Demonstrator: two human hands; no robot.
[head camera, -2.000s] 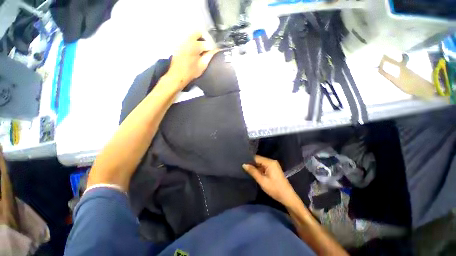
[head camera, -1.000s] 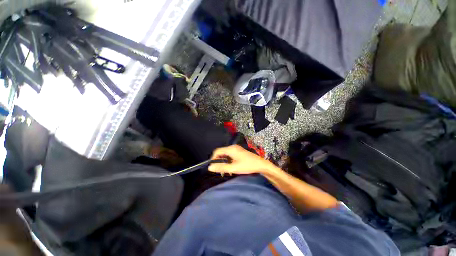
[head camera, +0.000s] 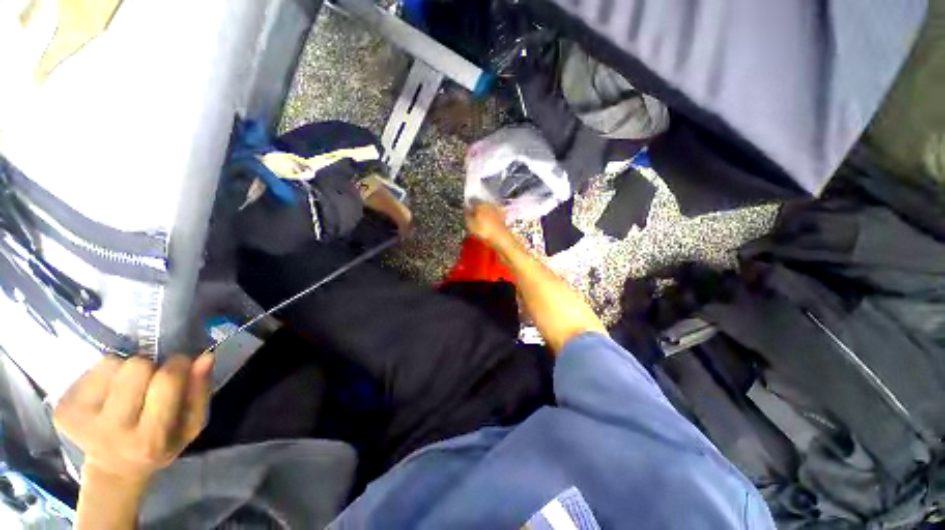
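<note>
My left hand (head camera: 135, 414) is closed in a fist at the lower left, by the table edge. A thin strip with a pale edge, which looks like a zipper (head camera: 301, 293), runs from it up and right over the dark cloth. My right hand (head camera: 485, 223) is low beside the table, at the lower left edge of a clear plastic bag (head camera: 518, 171) with dark contents. Its fingertips are small and hard to see, so its grip is unclear. Grey garment cloth (head camera: 249, 481) lies below my left hand.
The white table (head camera: 135, 114) is at left, with dark zippers (head camera: 93, 248) by its measuring-tape edge (head camera: 155, 311). A grey metal stand (head camera: 414, 114), dark pieces (head camera: 627, 202) and something red (head camera: 479, 259) are on or near the speckled floor. Dark garments (head camera: 839, 352) are heaped at right.
The view has turned further down and right. My right hand has let go of the strip's end and moved out to the bag. My left hand has come into clear view in a fist.
</note>
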